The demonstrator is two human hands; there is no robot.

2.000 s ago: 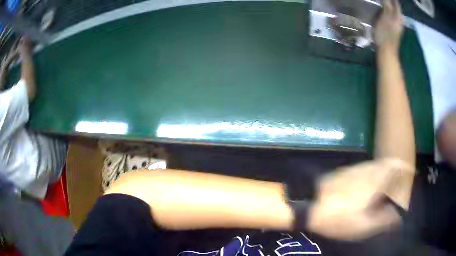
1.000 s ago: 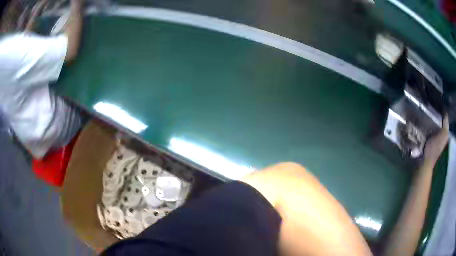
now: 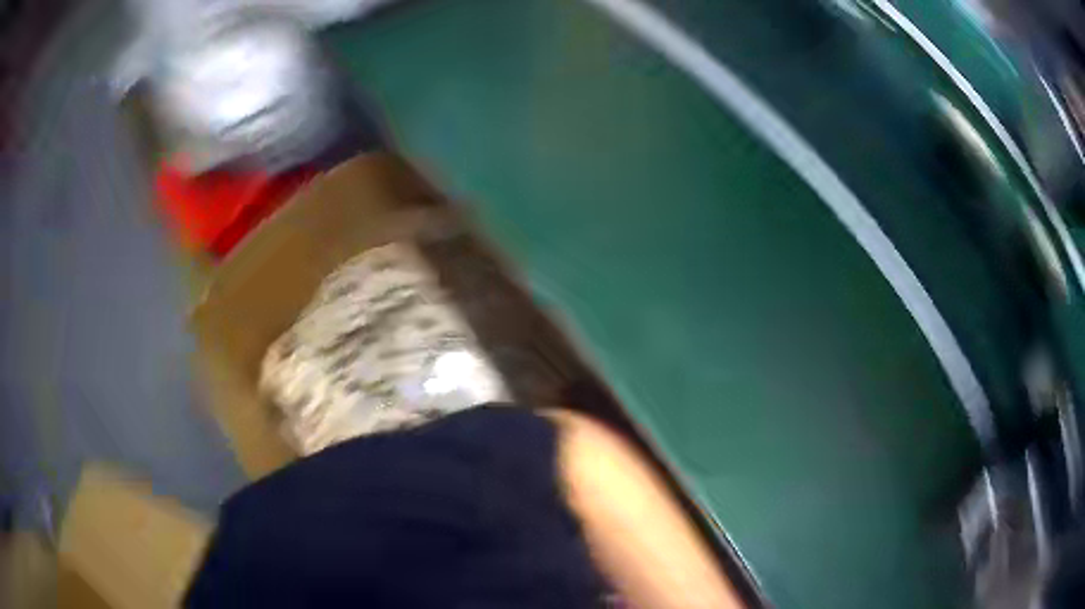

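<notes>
A brown cardboard box (image 3: 268,256) stands beside the bench edge, filled with white plastic housings (image 3: 369,345) that show dark spots, blurred by motion. My left upper arm, in a dark sleeve, covers the box's near side, and part of the bare arm runs down out of the bottom edge. My left hand is out of the picture. My right hand is not visible either. The feeder-like metal box (image 3: 1005,541) is only a blurred grey shape at the lower right edge.
The green bench (image 3: 714,297) curves across the right, with a pale grey strip (image 3: 833,196). A person in a white top (image 3: 244,89) is at the upper left, above a red stool or bin (image 3: 226,202). Another brown carton (image 3: 131,535) is on the grey floor at the lower left.
The view has swung left and down, so the box of housings sits nearer the middle. The metal box has shifted to the lower right edge, and my right hand has left the picture.
</notes>
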